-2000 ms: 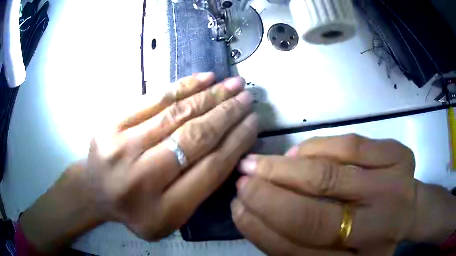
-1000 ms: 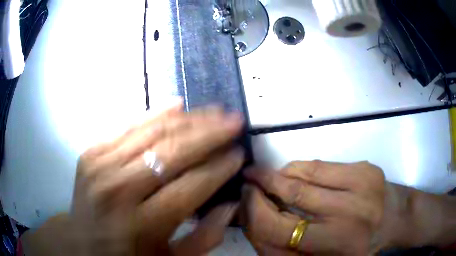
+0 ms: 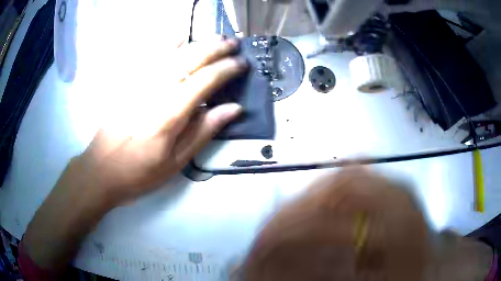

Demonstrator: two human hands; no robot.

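Observation:
The dark denim strip [image 3: 257,112] lies on the white machine bed, its near end just left of and below the needle plate [image 3: 291,68]. The presser foot [image 3: 266,63] is at the strip's right edge. My left hand [image 3: 159,115] lies on the strip from the left, fingers bent over it, thumb near its end; whether it grips the cloth is hard to tell. My right hand [image 3: 346,225] is low at the centre right, strongly blurred, away from the strip; its fingers cannot be made out.
A white ribbed knob [image 3: 371,73] hangs right of the needle. A stack of cut denim [image 3: 439,66] lies at upper right, with snips [image 3: 483,131] and a yellow stick [image 3: 478,180] below. Dark strips [image 3: 30,88] lie at far left. Ruler marks [image 3: 165,267] run along the near edge.
The strip has moved up towards the machine, and its near end now lies on the bed. My left hand has moved up with it. My right hand has come off the strip. The view shows more machine.

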